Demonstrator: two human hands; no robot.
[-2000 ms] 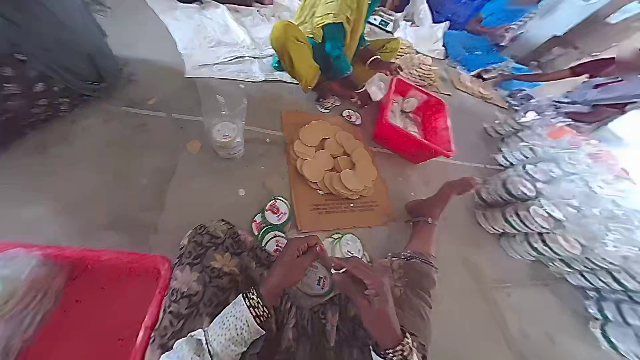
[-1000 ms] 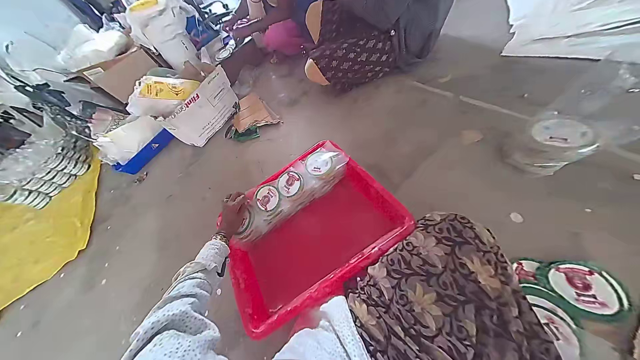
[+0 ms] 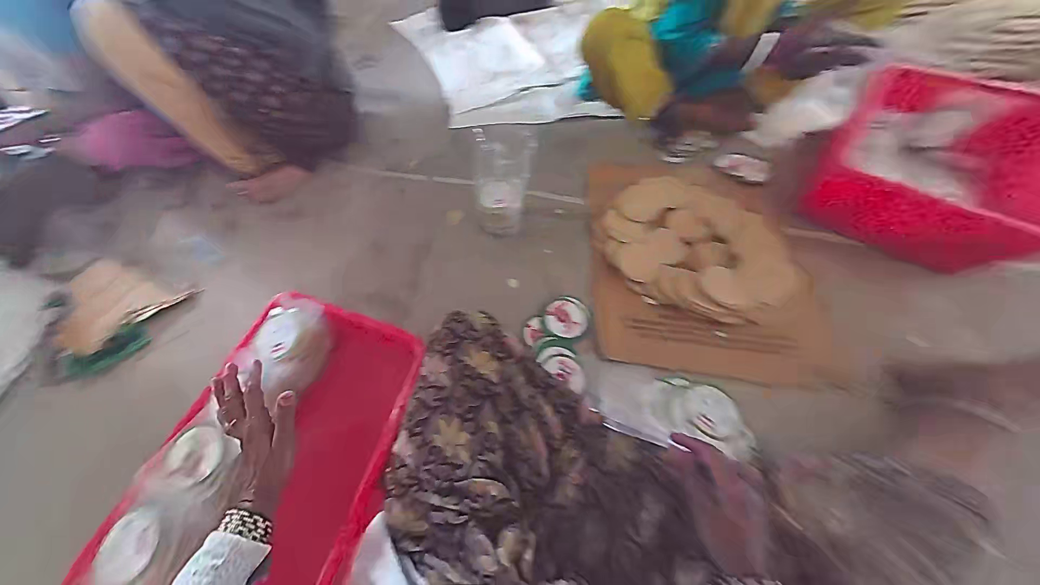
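My left hand (image 3: 258,435) lies with its fingers apart over the clear plastic packs of round discs (image 3: 195,455) along the left side of a red plastic tray (image 3: 349,406). Whether it grips a pack is not plain. Blurred, my right hand (image 3: 719,496) is at a clear plastic bag (image 3: 634,406) above my patterned skirt, close to white discs with green rims (image 3: 707,410). More printed discs (image 3: 566,317) lie on the floor beside my knee. Beyond them, a heap of plain brown cardboard discs (image 3: 699,252) rests on a flat cardboard sheet (image 3: 691,349).
A clear plastic bag with discs (image 3: 500,195) stands on the floor ahead. A red crate (image 3: 934,236) with pale contents is at the right, beside a co-worker's hands. Another co-worker's hand (image 3: 272,183) rests near the floor at upper left. Cardboard scraps (image 3: 118,301) lie left.
The view has swung back right from the tray. My left hand, earlier at the end of the pack row, is now spread over the packs. My right hand has come into view since one second ago.
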